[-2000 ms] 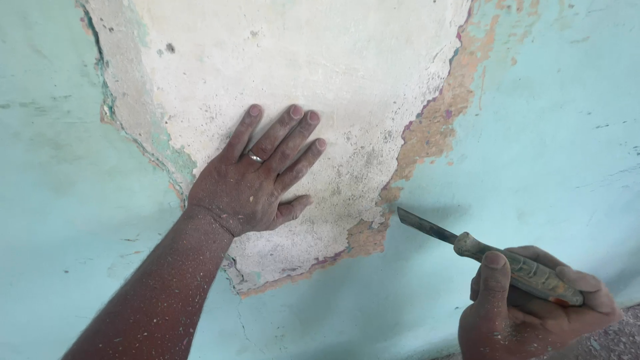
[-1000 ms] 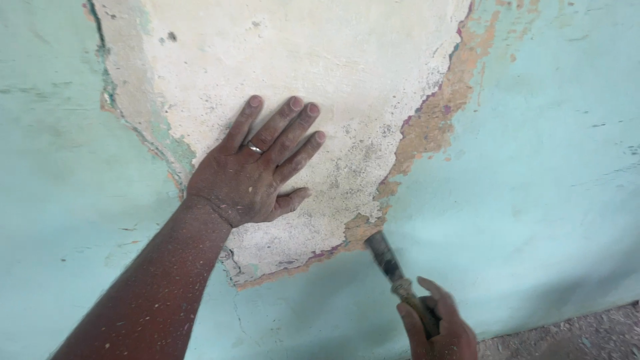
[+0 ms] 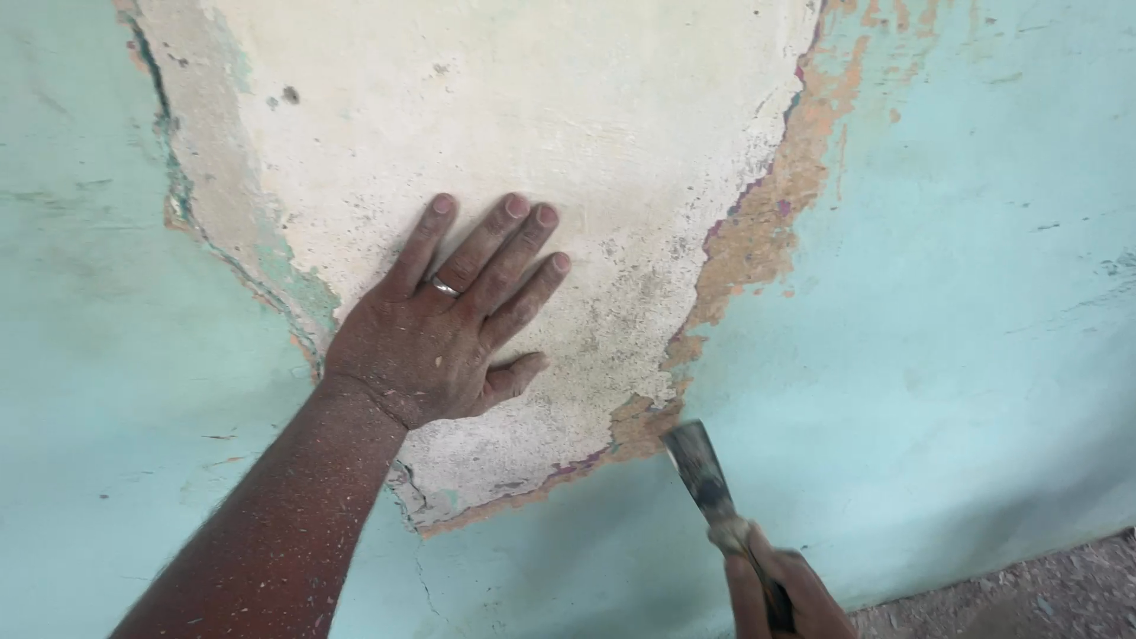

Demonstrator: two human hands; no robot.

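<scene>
My left hand [image 3: 435, 328] lies flat on the bare whitish plaster patch [image 3: 532, 115], fingers spread, a ring on one finger and pale flecks on the skin and forearm. At the lower right, my right hand [image 3: 790, 586] grips a paint scraper [image 3: 698, 466] by its handle. The scraper points up and slightly left, its blade edge at the border between the orange-brown undercoat [image 3: 652, 428] and the light turquoise paint [image 3: 870, 382]. Whether the blade touches the wall is hard to tell.
A dark crack [image 3: 155, 75] runs down the left border of the plaster patch. A thinner crack [image 3: 424, 577] continues below its bottom corner. Rough ground strewn with flakes [image 3: 1021, 590] meets the wall at the lower right.
My right hand has moved left from its place two seconds ago, and the scraper has turned from slanting left to pointing more steeply up. My left hand stays on the plaster.
</scene>
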